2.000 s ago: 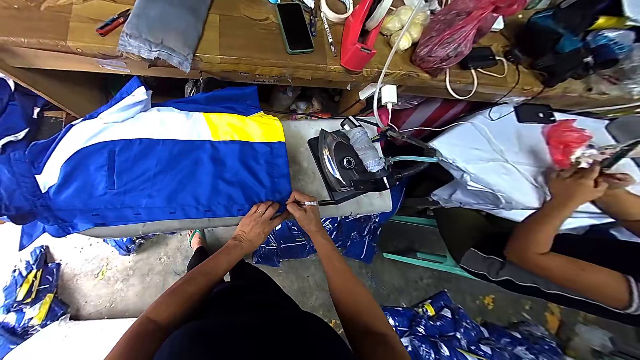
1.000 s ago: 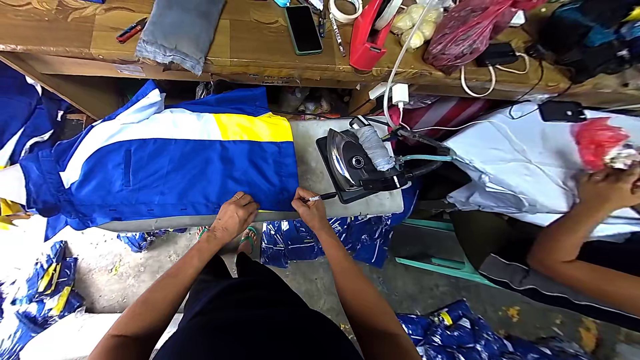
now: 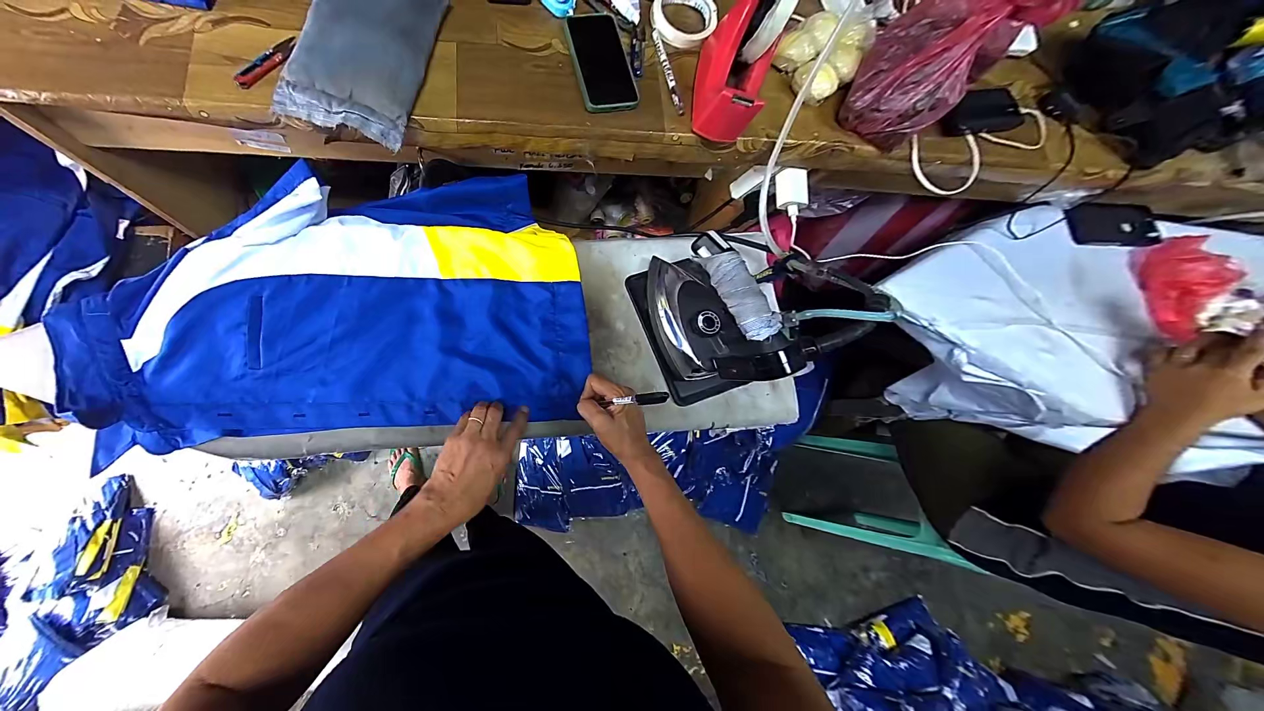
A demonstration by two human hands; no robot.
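Note:
A blue, white and yellow garment (image 3: 395,326) lies spread along a narrow padded ironing board (image 3: 612,346). My left hand (image 3: 479,449) rests on its lower edge with the fingers laid on the cloth; a ring shows on one finger. At the garment's lower right corner, my right hand (image 3: 617,420) holds a black-and-white marker pen (image 3: 637,399), whose dark end points right. Dark dashes run along the garment's near edge. To the right of that hand an electric iron (image 3: 691,316) with a cord-wrapped handle sits on a dark rest.
A wooden table (image 3: 494,79) behind carries a phone (image 3: 602,61), a red tape dispenser (image 3: 731,89) and a grey cloth pad (image 3: 360,59). On the right a person's arm (image 3: 1145,494) is beside white sheeting (image 3: 1047,326). Wrapped garments (image 3: 899,652) and a green stool (image 3: 879,533) are below.
My left hand has shifted left along the garment's near edge, away from my right hand, since the earliest frame. My right hand stays at the corner with the pen.

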